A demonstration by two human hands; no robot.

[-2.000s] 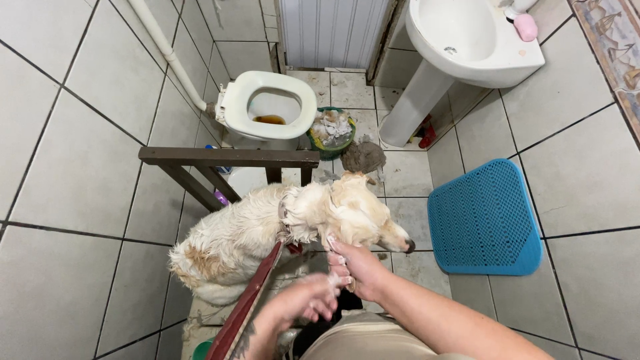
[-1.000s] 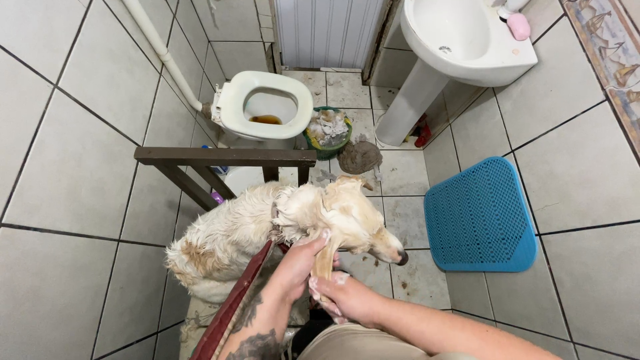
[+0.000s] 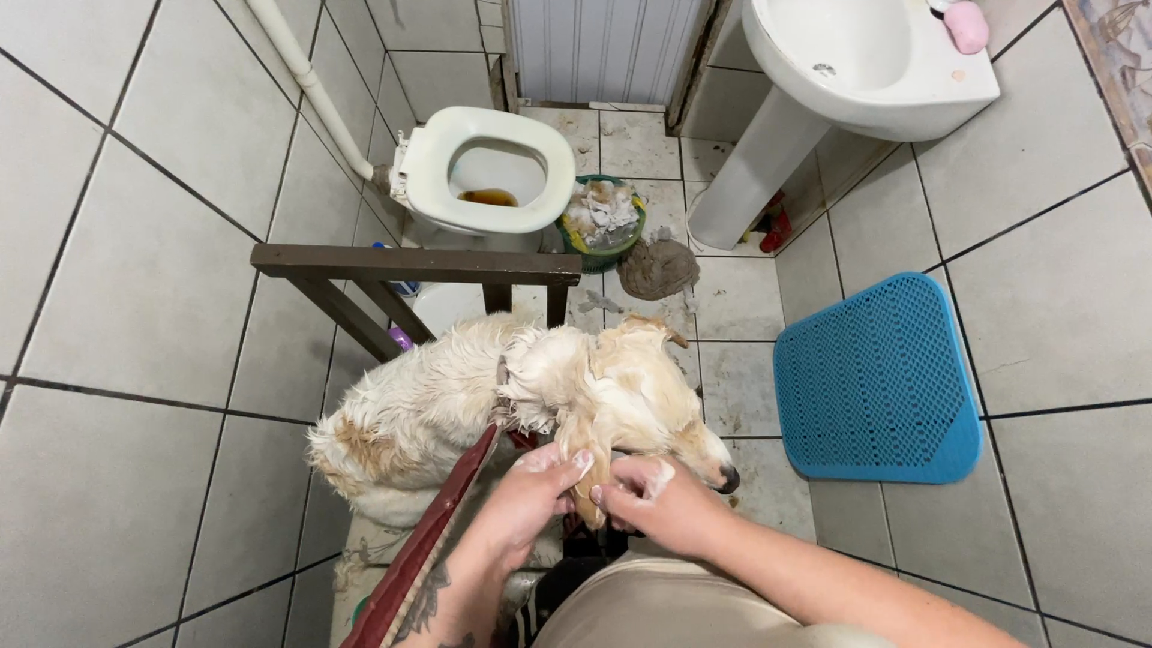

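A wet, cream-coated dog [image 3: 432,387] is on the tiled floor with its head toward the right. Its long ear [image 3: 585,459] hangs toward me between my two hands. My left hand [image 3: 540,490] grips the ear from the left side, with white lather on the thumb. On the other side my right hand [image 3: 661,499] pinches the ear near its tip, and lather coats its back. A collar [image 3: 502,382] circles the dog's neck, and a dark red strip [image 3: 432,540], perhaps a leash or an edge, runs down from near it.
A dark wooden rail [image 3: 414,263] stands behind the dog, beside a toilet [image 3: 486,171]. Past it are a green basket of waste [image 3: 601,220] and a grey-brown cloth [image 3: 659,268]. A pedestal sink [image 3: 765,162] is at upper right; a blue perforated mat [image 3: 877,382] leans on the right wall.
Two seconds ago my left hand was apart from the ear, lower and to the left; now it holds it. Since one second ago, both hands have moved down along the ear.
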